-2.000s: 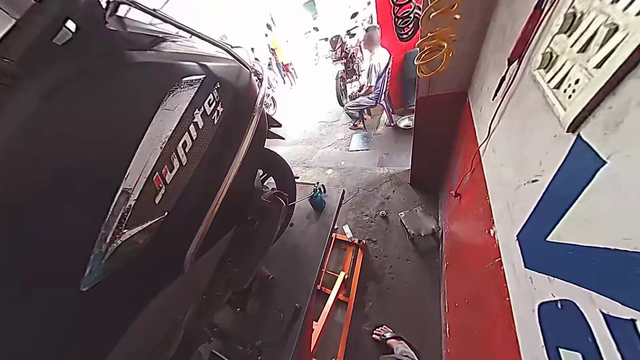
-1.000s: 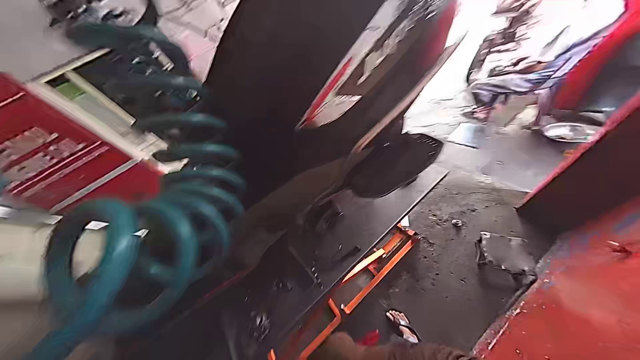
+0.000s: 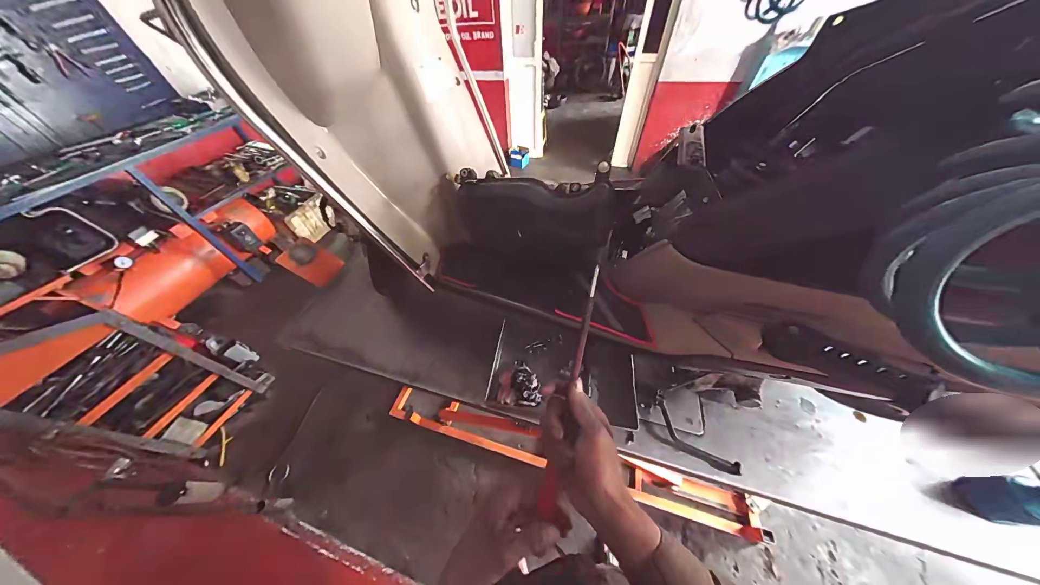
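Observation:
My right hand (image 3: 589, 447) is closed around a long, thin-shafted screwdriver (image 3: 587, 317) with a red handle. Its shaft points up and away over the footboard of a scooter (image 3: 520, 284). Blurred, my left hand (image 3: 504, 520) is low and beside the red handle; whether it grips the handle is unclear. Beyond my hands, a shallow dark tray (image 3: 609, 390) lies on the lift platform (image 3: 366, 325), with a small dark metal part (image 3: 526, 386) and small loose pieces in it.
Orange lift frame bars (image 3: 479, 439) run below the platform. An orange air compressor (image 3: 179, 260) and a tool rack (image 3: 146, 382) stand at left. A coiled teal air hose (image 3: 942, 284) hangs at right. A dark lever (image 3: 691, 443) lies on the platform.
The view has swung widely, from the scooter's side and the street to its footboard and the workshop interior. The screwdriver and both hands now show plainly.

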